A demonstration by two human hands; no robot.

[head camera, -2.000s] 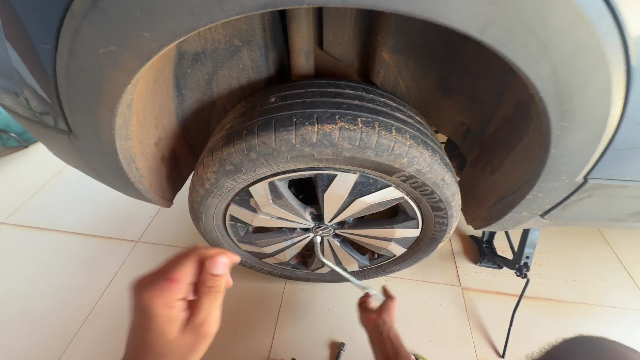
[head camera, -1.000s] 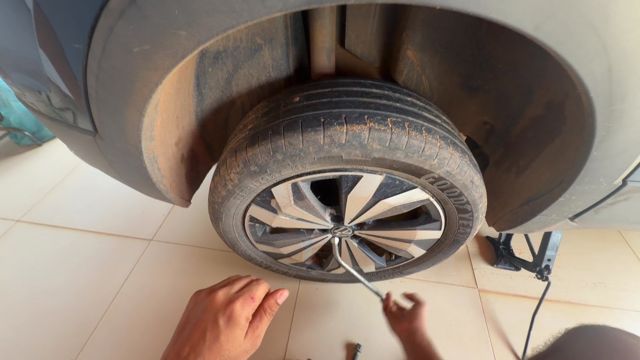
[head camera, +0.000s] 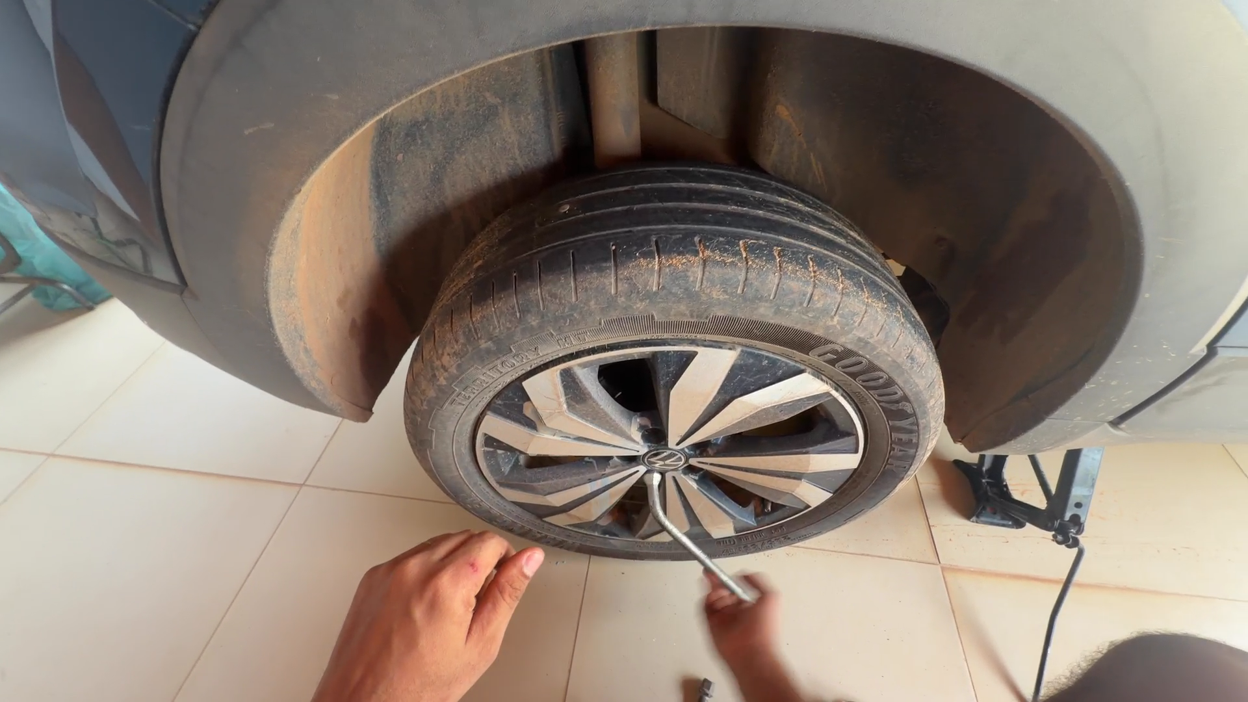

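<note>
A lug wrench (head camera: 682, 538) of bent steel has its upper end at a bolt just below the centre cap of the alloy wheel (head camera: 704, 395). My right hand (head camera: 743, 624), a little blurred, grips the wrench's lower end. In front of the wheel's lower left, my left hand (head camera: 429, 609) hovers over the floor, thumb pointing right, fingers curled, with nothing seen in it. The dusty Goodyear tire (head camera: 673, 258) sits inside the car's wheel arch.
A scissor jack (head camera: 1058, 502) stands under the car at the right, its crank rod (head camera: 1058, 619) reaching towards me. A small dark metal piece (head camera: 704, 690) lies at the bottom edge. The fender (head camera: 229, 195) overhangs the wheel; a knee shows at lower right.
My left hand has dropped from its raised place and its fingers have curled. The right hand stays on the wrench's lower end. The view has shifted somewhat.
</note>
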